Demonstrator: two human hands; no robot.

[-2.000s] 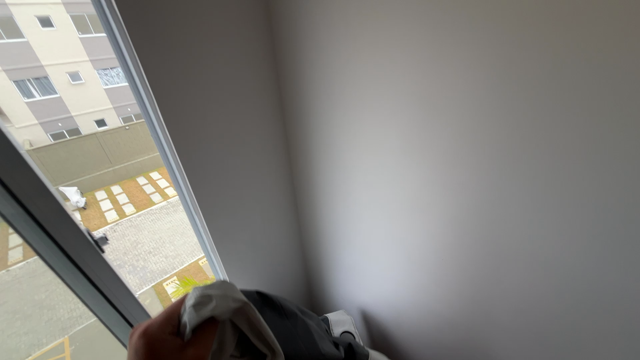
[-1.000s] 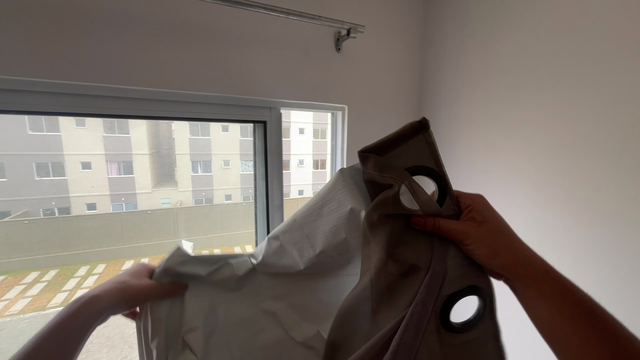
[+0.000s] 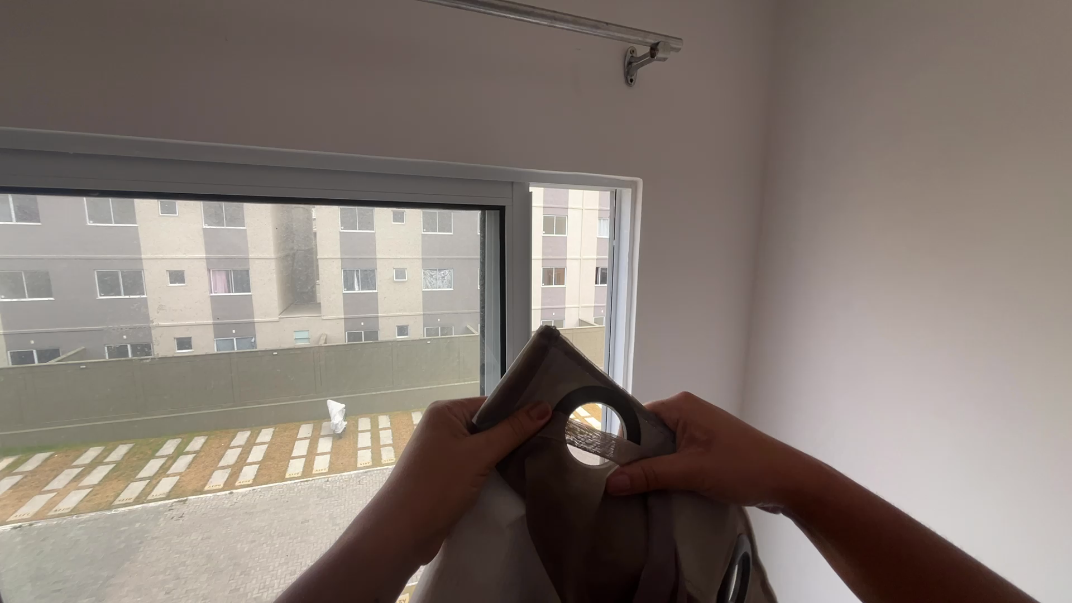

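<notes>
A brown grommet curtain (image 3: 578, 528) with a paler lining fills the bottom middle of the head view, its top corner pointing up. My left hand (image 3: 456, 469) pinches the curtain's edge to the left of a dark grommet ring (image 3: 630, 412), thumb on the near face. On the ring's other side, my right hand (image 3: 712, 452) grips the cloth, its thumb just below the opening. A strip of material crosses the hole of the ring. Lower right, a second grommet (image 3: 737, 571) shows edge-on. The curtain's lower part is out of view.
A metal curtain rod (image 3: 578, 25) runs above the window and ends at a wall bracket (image 3: 641, 65). The sliding window's frame (image 3: 517, 285) stands behind the curtain, with a building and paving outside. A plain side wall (image 3: 913, 251) is at the right.
My left hand has moved right, from the pale lining to the curtain's top corner beside the ring. The hands are now close together. The view swung from the wall corner to the window earlier.
</notes>
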